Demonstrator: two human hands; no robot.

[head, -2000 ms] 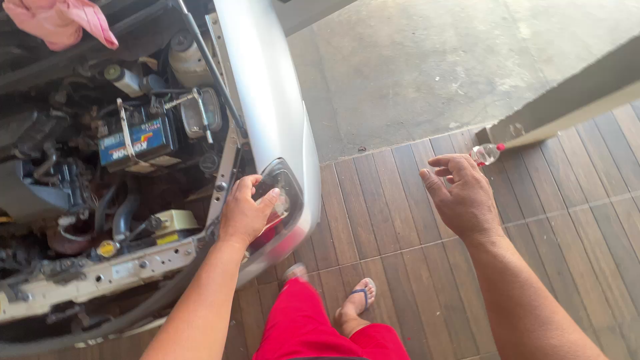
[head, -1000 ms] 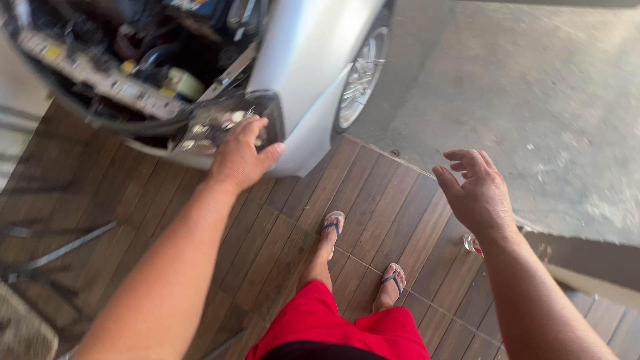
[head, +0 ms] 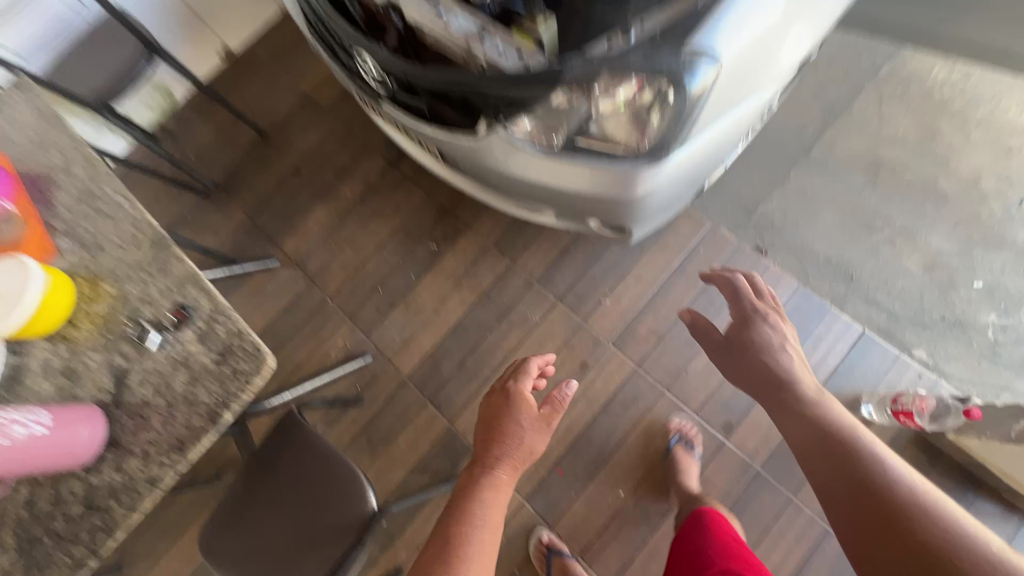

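Observation:
My left hand [head: 518, 412] hangs in the air over the wood-look floor tiles, holding nothing, its fingers loosely curled and the thumb apart. To its right and a little farther forward is my right hand [head: 740, 336], empty too, with thumb and fingers spread. Beyond both hands stands a silver car with its engine bay uncovered; its headlight [head: 632, 112] and front bumper [head: 560, 188] face me. Neither hand touches the car. The picture is blurred, so engine parts are hard to make out.
At left a granite table [head: 160, 400] bears a pink bottle [head: 52, 438], a yellow-and-white container [head: 36, 296] and small metal items [head: 148, 334]. A brown chair [head: 292, 496] stands beside it. A plastic bottle [head: 916, 410] lies at right, near a ledge. Concrete [head: 920, 200] borders the tiles.
My left hand, earlier on the car's headlight, is now away from it in the air. My right hand stays raised and empty. The view has swung left, bringing in the table and chair.

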